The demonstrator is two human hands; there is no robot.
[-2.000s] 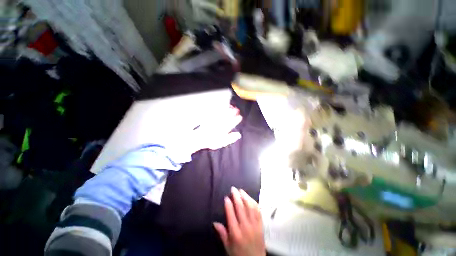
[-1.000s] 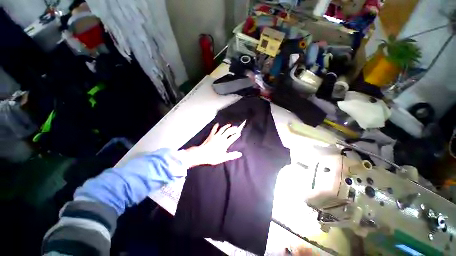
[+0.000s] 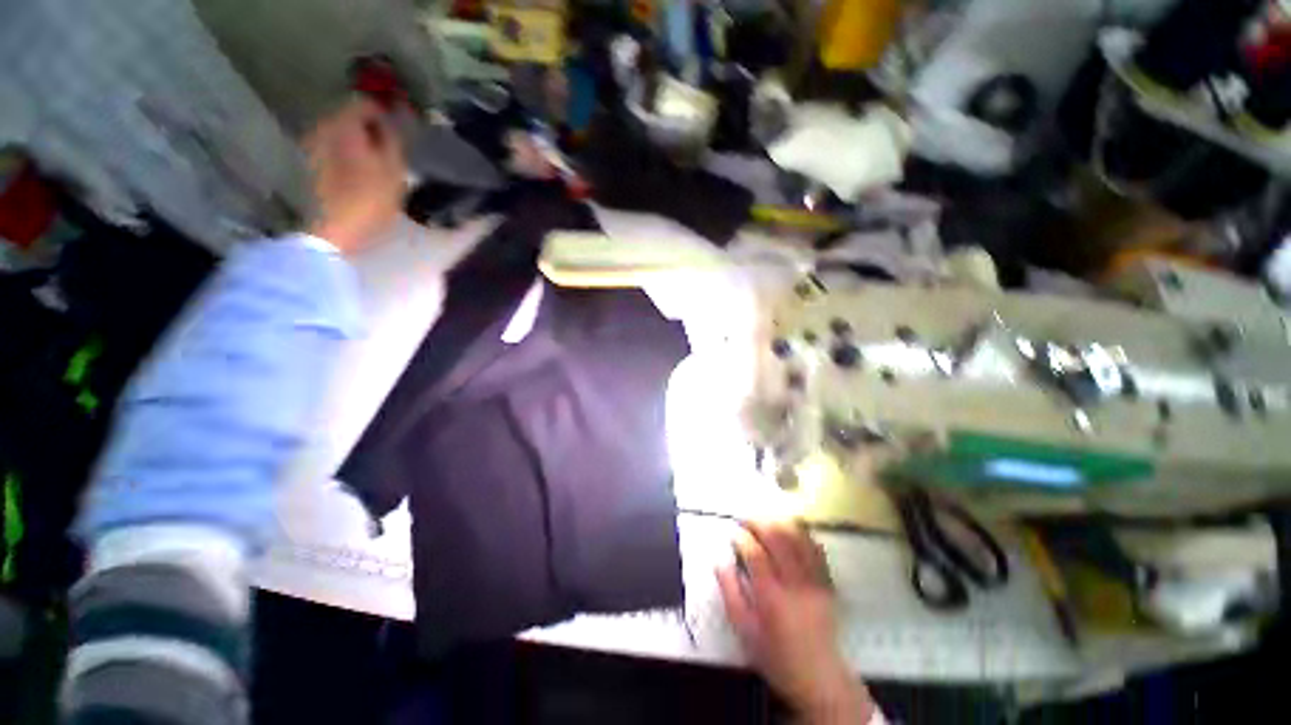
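Observation:
The dark garment piece (image 3: 489,517) lies on the white table, its lower edge near the table's front edge, with a small white mark or strip (image 3: 524,313) on its upper part. My left hand (image 3: 357,170) is blurred at the far left end of the table, beyond the garment; whether it holds something cannot be told. My right hand (image 3: 779,595) rests on the table right of the garment, fingers a little apart, holding nothing visible. The cream sewing machine head (image 3: 934,375) stands at the right, its needle area lost in glare.
Black-handled scissors (image 3: 942,552) lie below the machine head, left of an orange-yellow stick (image 3: 1051,574). The green control panel (image 3: 1041,467) is lit. The cream lamp (image 3: 623,261) hangs over the garment's upper right. Cluttered cloth and supplies line the back.
My left hand has left the garment and moved up to the far left of the table. My right hand is now in clear view on the table. The camera view has shifted right.

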